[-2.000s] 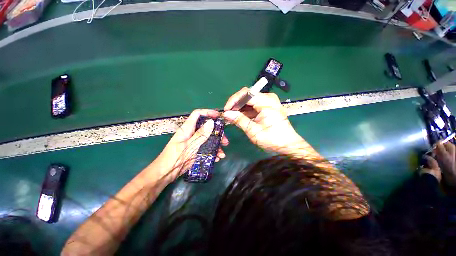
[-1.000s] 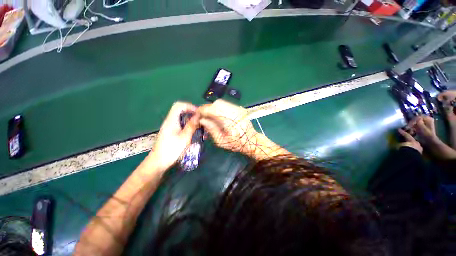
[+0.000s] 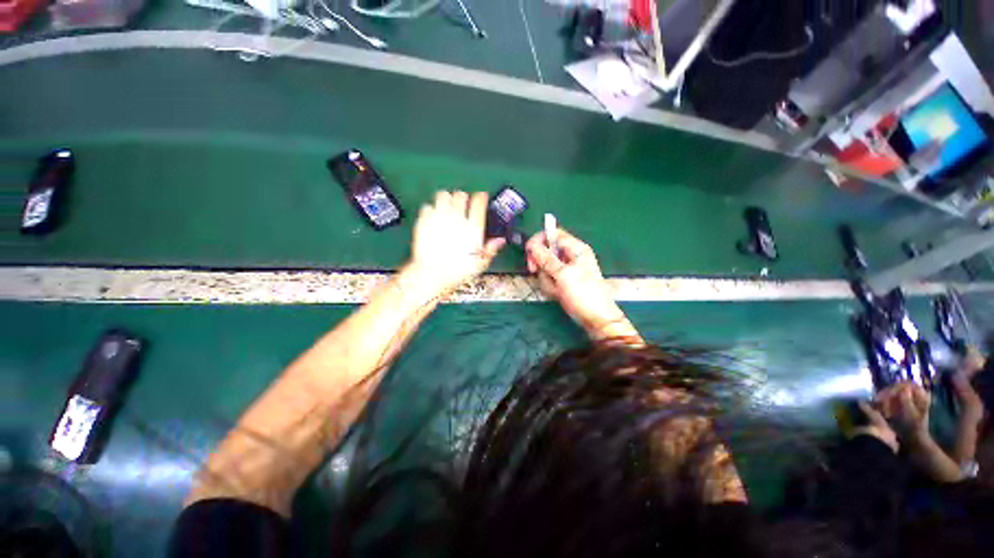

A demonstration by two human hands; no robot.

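Note:
A black phone unit (image 3: 508,205) with a pale patch at its upper end lies on the green belt. A small black round module (image 3: 517,237) is at its lower end. My left hand (image 3: 449,238) is at the phone's left side, fingers spread, thumb near its lower end; no grip on the phone is visible. My right hand (image 3: 565,267) is just right of the module and holds a slim white pen-like tool (image 3: 550,227) upright. Its fingertips are close to the module; contact is unclear.
Another phone (image 3: 367,191) lies on the belt left of my left hand. More phones lie at far left (image 3: 47,192), on the near bench (image 3: 98,395) and at right (image 3: 761,233). A speckled metal strip (image 3: 196,286) crosses below my hands. Another person's hands (image 3: 910,414) are at right.
My hands have moved from the phone they held over the bench to the phone on the belt. A phone now lies on the belt left of my left hand. The view has shifted.

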